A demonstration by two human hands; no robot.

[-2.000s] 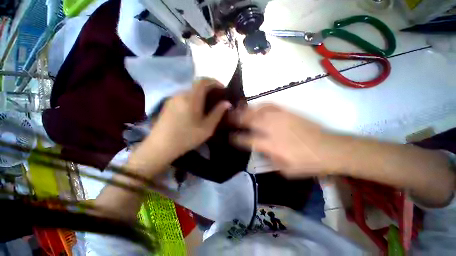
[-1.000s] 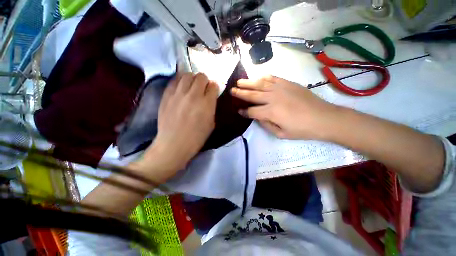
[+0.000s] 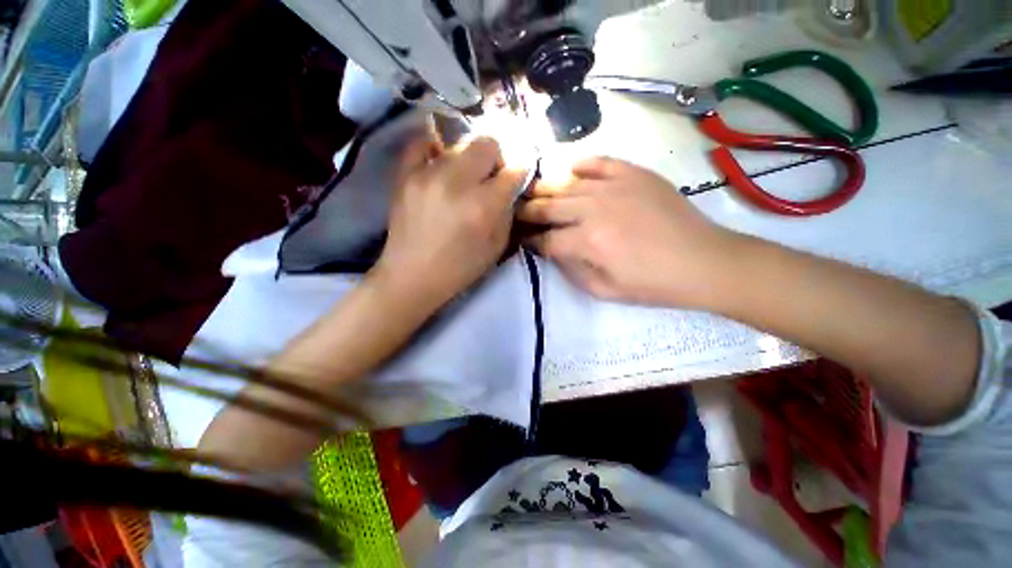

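The garment has a pale grey-white panel (image 3: 466, 344) with a dark seam edge hanging over the table's front edge, and maroon fabric (image 3: 211, 166) heaped on the left. A dark grey piece (image 3: 355, 211) lies between them. My left hand (image 3: 449, 205) presses and pinches the cloth just in front of the needle. My right hand (image 3: 610, 227) holds the cloth edge with its fingertips, close beside my left fingers. The sewing machine head (image 3: 388, 50) is above my hands. Lamp glare and my fingers hide the exact stitching point.
Scissors with green and red handles (image 3: 710, 102) lie right of the needle, near a black knob (image 3: 574, 111). A dark-handled tool (image 3: 965, 80) is at the far right. A green basket (image 3: 355, 499) and a red basket (image 3: 821, 444) stand below the table edge. Dark blurred strands cross the lower left.
The cloth has moved up toward the needle, and the maroon part under my hands has given way to the pale panel. My left hand has moved up and right, nearer the needle.
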